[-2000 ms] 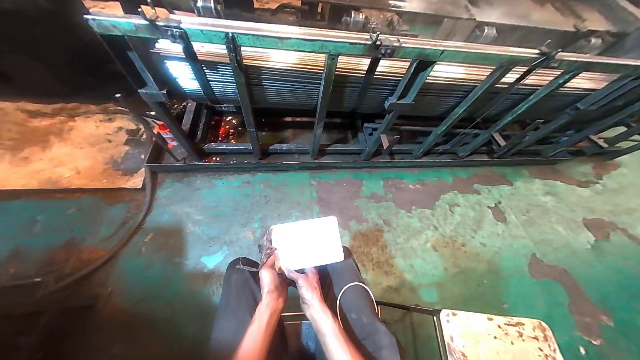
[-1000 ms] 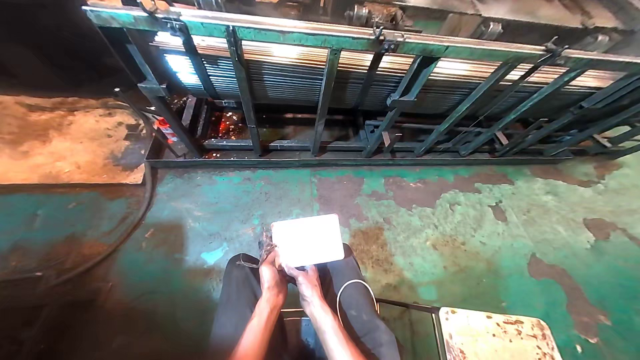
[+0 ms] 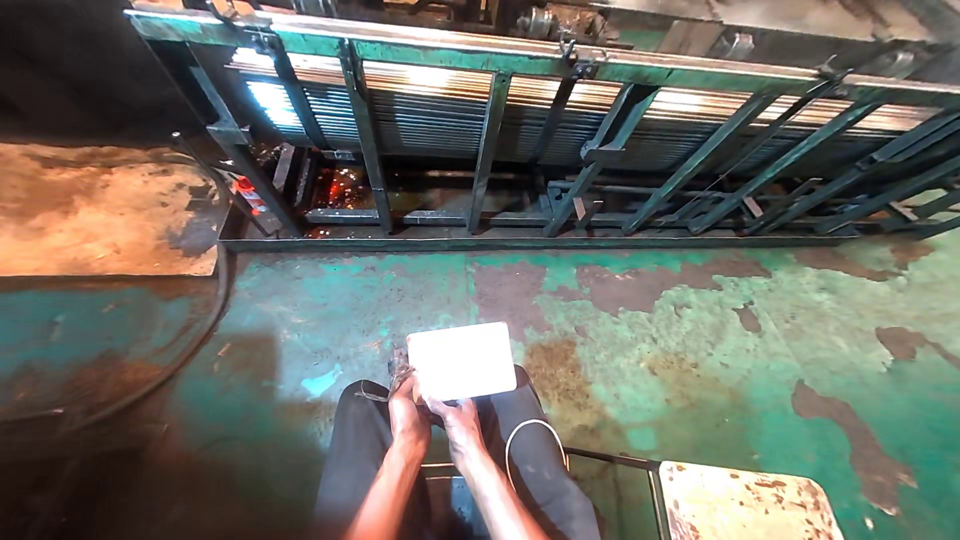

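Observation:
A flat white rectangular object with rounded corners (image 3: 463, 361), washed out by glare, lies over my knees. My left hand (image 3: 409, 416) is at its lower left corner, and my right hand (image 3: 459, 424) is at its lower edge. Both hands are close together, with fingers partly hidden, and appear to hold it. Something dark and stringy (image 3: 400, 371) sticks out beside the left hand. A thin pale cable loop (image 3: 534, 422) rests over my right thigh.
Ahead stands a green metal rack (image 3: 495, 150) holding long metal rods or tubes (image 3: 435, 112). A hose (image 3: 214, 322) curves across the worn green floor at left, near a brown sheet (image 3: 90, 217). A stained, pale seat or small tabletop (image 3: 750, 502) is at lower right.

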